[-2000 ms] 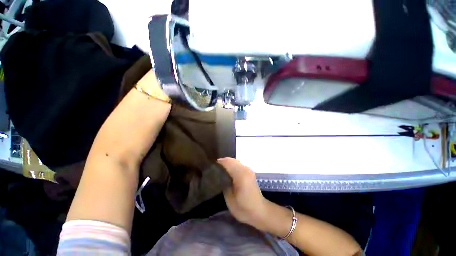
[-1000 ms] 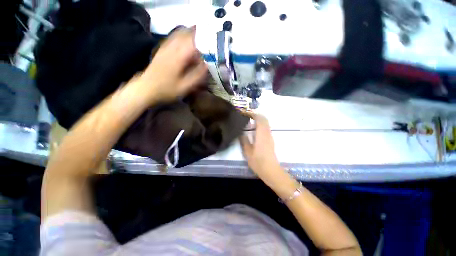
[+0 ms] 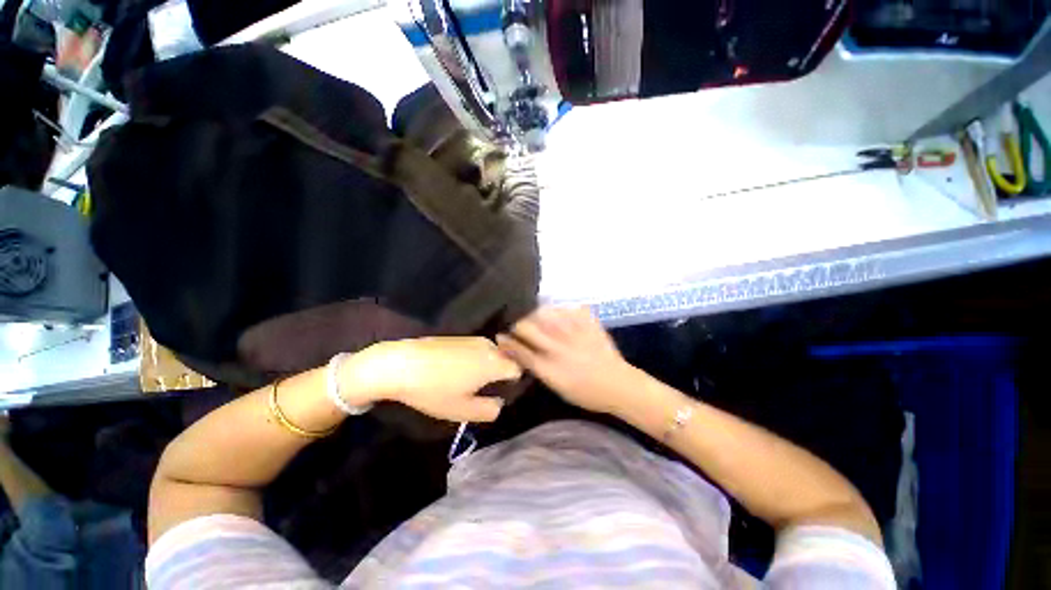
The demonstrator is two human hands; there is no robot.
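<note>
The black garment body [image 3: 265, 219] lies spread on the machine table, left of the needle area, with a brown seam line and a dull reddish-brown flap at its lower edge. A brown band [image 3: 450, 213] runs from the presser foot [image 3: 521, 125] down toward my lap, with gathered ridges beside the foot. My left hand [image 3: 444, 378] and my right hand [image 3: 565, 352] meet at the band's near end, at the table's front edge. Both hold the cloth there; their fingertips are partly hidden. A white loop [image 3: 462, 443] hangs below my left hand.
The machine's metal guard [image 3: 444, 52] and a dark red phone case [image 3: 692, 46] are above. Snips [image 3: 885, 158] and yellow-green-handled scissors [image 3: 1008, 167] lie far right. A grey box [image 3: 46, 259] stands left. A blue crate [image 3: 957, 449] is lower right. Another person's arm [image 3: 17, 478] shows lower left.
My left hand has come down from beside the needle area to the table's front edge. My right hand has moved down and left to meet it. The black garment now lies flatter and wider.
</note>
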